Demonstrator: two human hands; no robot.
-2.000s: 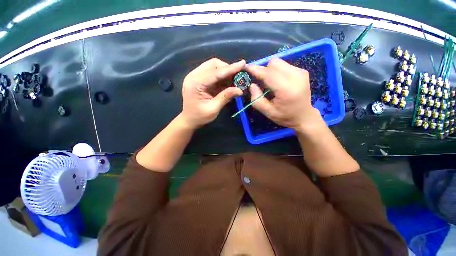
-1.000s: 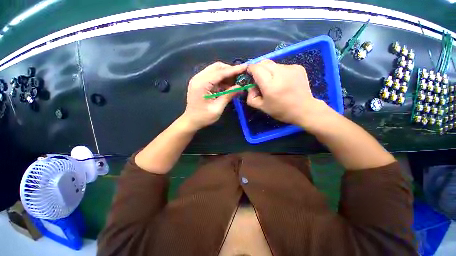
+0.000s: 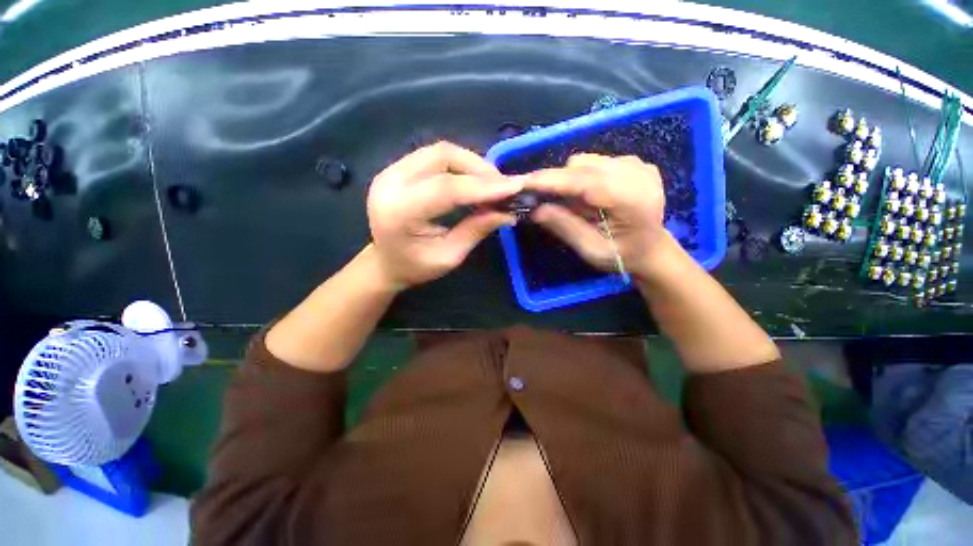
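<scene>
My left hand (image 3: pixel 432 213) and my right hand (image 3: pixel 608 208) meet over the left edge of the blue tray (image 3: pixel 717 176). Their fingertips hold a small dark round housing (image 3: pixel 523 203) between them. It is seen nearly edge-on and blurred, so its face is hidden. A thin green strip (image 3: pixel 613 247) lies against my right hand, slanting down across the palm side. Small black parts (image 3: pixel 678 144) fill the blue tray, partly hidden by my right hand.
Black rings (image 3: pixel 333 171) lie on the black mat at left, with a cluster (image 3: pixel 30 160) farther left. Rows of gold-white boards (image 3: pixel 907 229), loose boards (image 3: pixel 843 192) and green strips (image 3: pixel 944 139) lie at right. A white fan (image 3: pixel 85 395) stands at lower left. A white belt edge runs behind.
The green strip has swung from pointing left across the fingers to lying back along my right hand. The round piece is turned more edge-on. The view has shifted slightly.
</scene>
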